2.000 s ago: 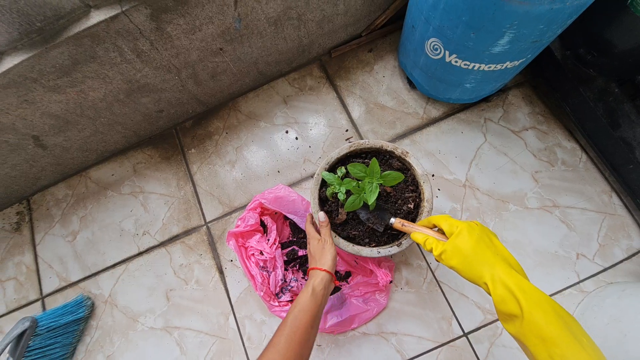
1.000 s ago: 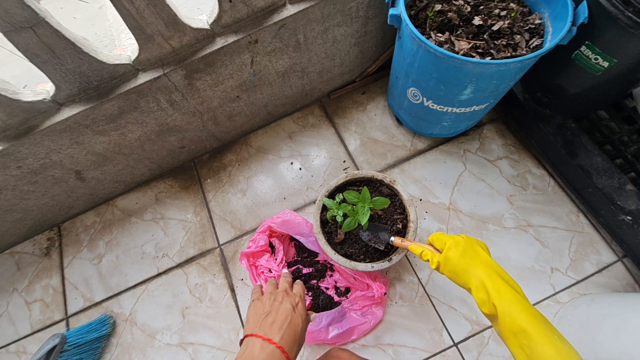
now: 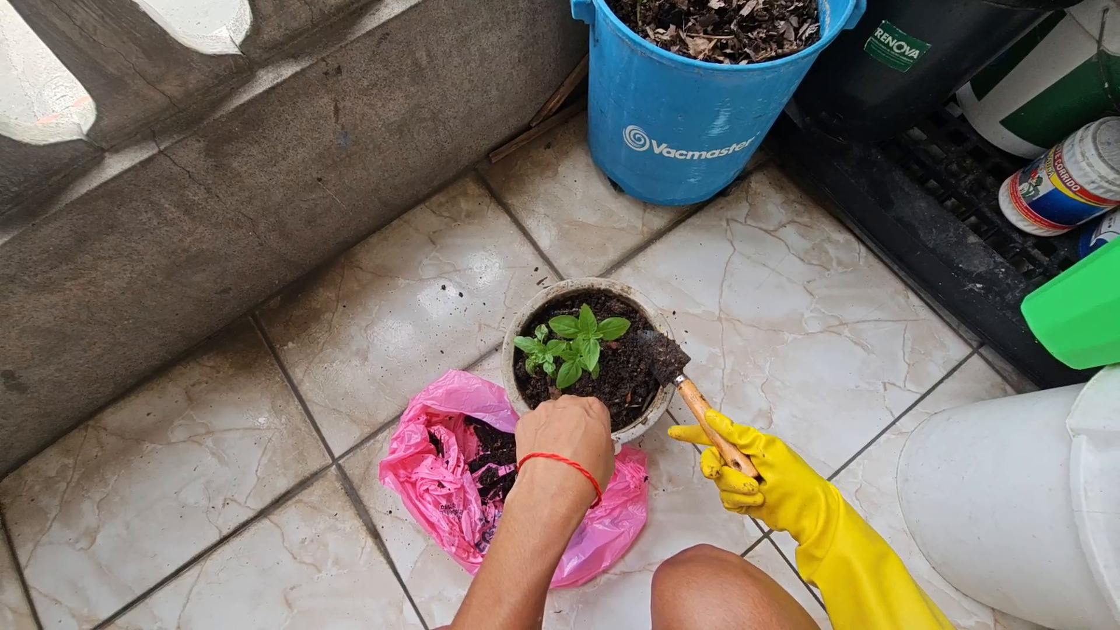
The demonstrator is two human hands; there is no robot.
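Observation:
A round pot of dark soil holds a small green leafy plant. My left hand, bare with a red cord at the wrist, is over the pot's near rim, its fingertips hidden below the plant. In a yellow rubber glove, my right hand grips the wooden handle of a small garden trowel. The trowel's soil-covered blade lies over the pot's right rim. Below and left of the pot, partly behind my left forearm, an open pink plastic bag holds dark soil.
A blue Vacmaster bucket of dry leaves stands beyond the pot near the concrete wall. At right are a black container, a black crate, a labelled white jar, a green plastic container and a white bucket.
My left hand has moved from the pink bag up to the pot's near edge. The trowel blade, in the soil beside the plant before, is now at the right rim.

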